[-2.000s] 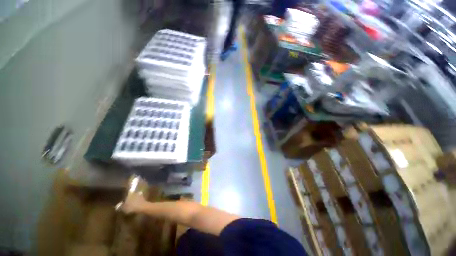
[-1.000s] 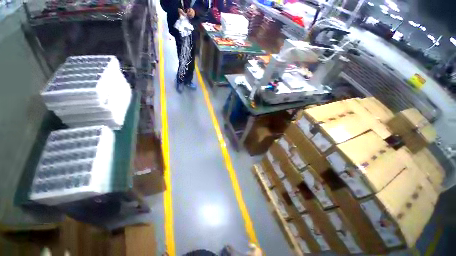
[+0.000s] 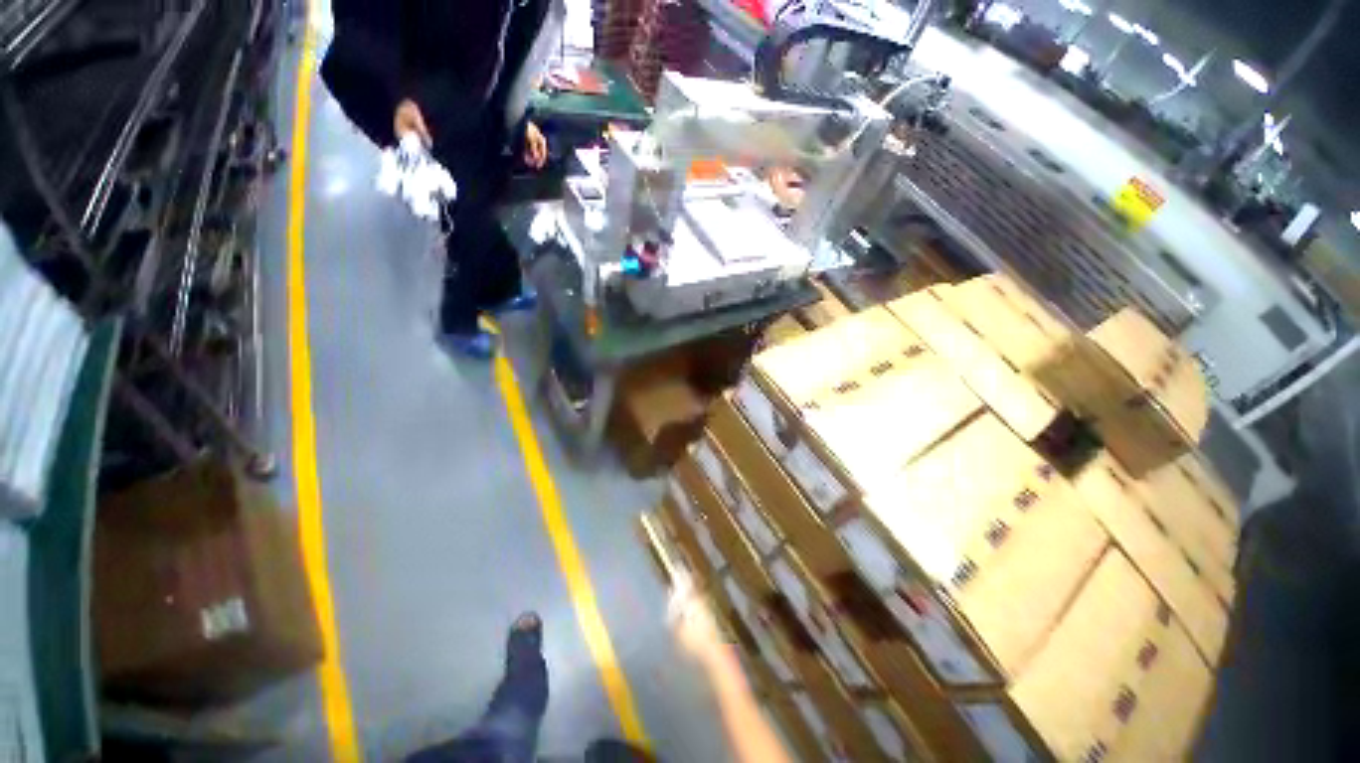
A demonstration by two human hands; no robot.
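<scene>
A stack of closed brown cartons (image 3: 984, 514) stands in front of me on the right, with dark printing along the tops and white labels on the sides. My right hand (image 3: 691, 608) is low in the picture, beside the near left side of the stack. It is small and blurred; I cannot tell if it touches a carton or holds anything. My left hand is not in view.
A person (image 3: 448, 134) in dark clothes stands in the yellow-lined aisle, holding a white bundle (image 3: 418, 176). A bench machine (image 3: 716, 246) stands behind the cartons. At left are a green table edge (image 3: 67, 552), white trays (image 3: 33, 388), a floor carton (image 3: 202, 589) and racks.
The view has swung right, so the trays slid to the left edge and the cartons came nearer. The person is closer. My right hand has risen into view beside the stack.
</scene>
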